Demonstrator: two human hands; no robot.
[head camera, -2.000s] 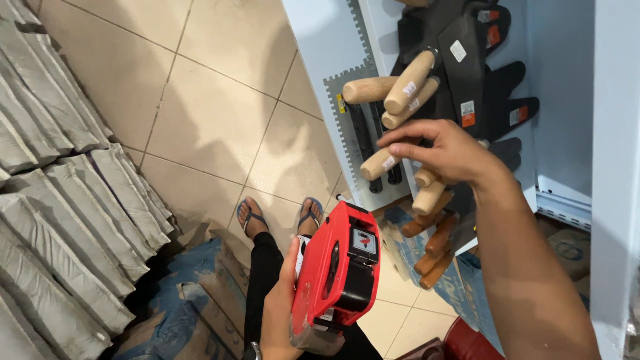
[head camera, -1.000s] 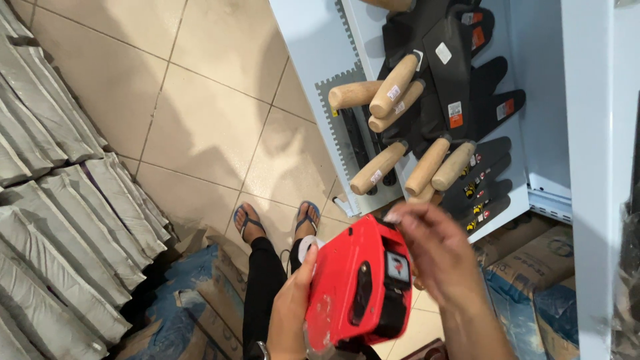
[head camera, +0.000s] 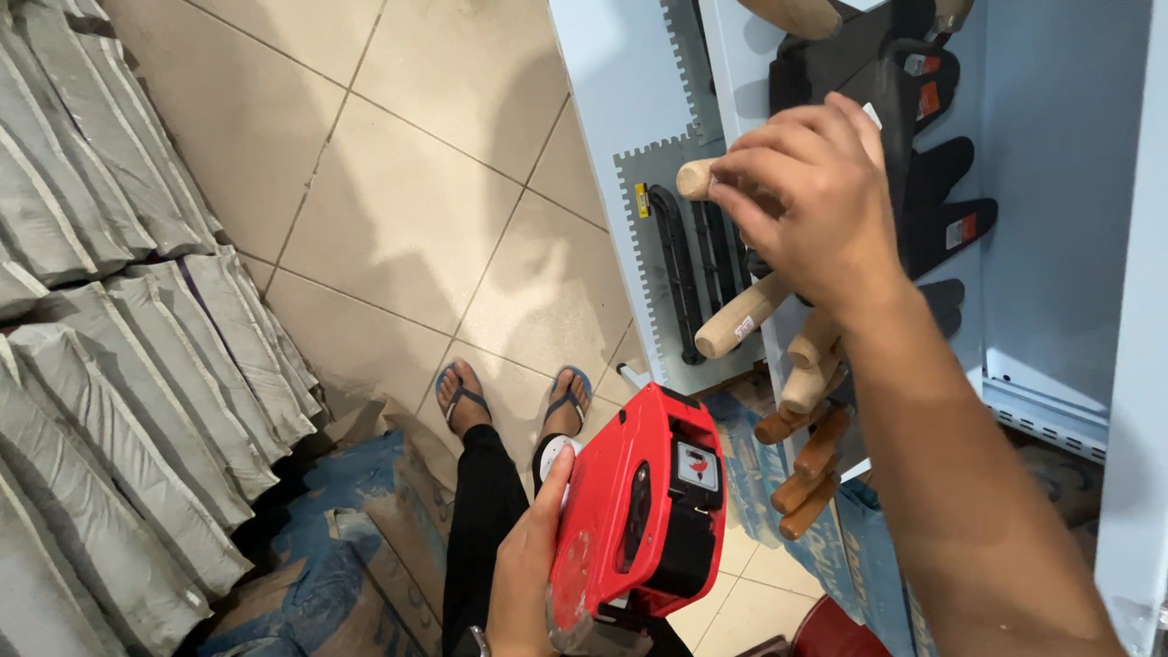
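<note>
My left hand (head camera: 529, 566) is closed around a red and black price label gun (head camera: 630, 511), which sits low in the middle of the view. My right hand (head camera: 794, 192), up at the shelf, has its thumb and fingertips at the end of a pale wooden tool handle (head camera: 695, 180); a sticker, if any, is hidden by the fingers. Below this hand another wooden handle (head camera: 744, 318) carries a small label. More pale handles (head camera: 812, 360) and orange-brown handles (head camera: 810, 488) stick out lower down. Black trowel blades (head camera: 949, 224) with red-and-white labels lie behind the right hand.
A light blue metal shelf (head camera: 1058, 182) holds the tools, with a notched metal trowel (head camera: 671, 164) at its left. Stacked grey bags (head camera: 119, 392) line the left side. Blue and brown sacks (head camera: 338, 557) lie near my feet on the tiled floor (head camera: 438, 182). A red container (head camera: 835, 630) stands at the bottom.
My right hand has moved from beside the label gun up to a wooden handle. Two seconds ago it was at a lower handle. The label gun stays in my left hand.
</note>
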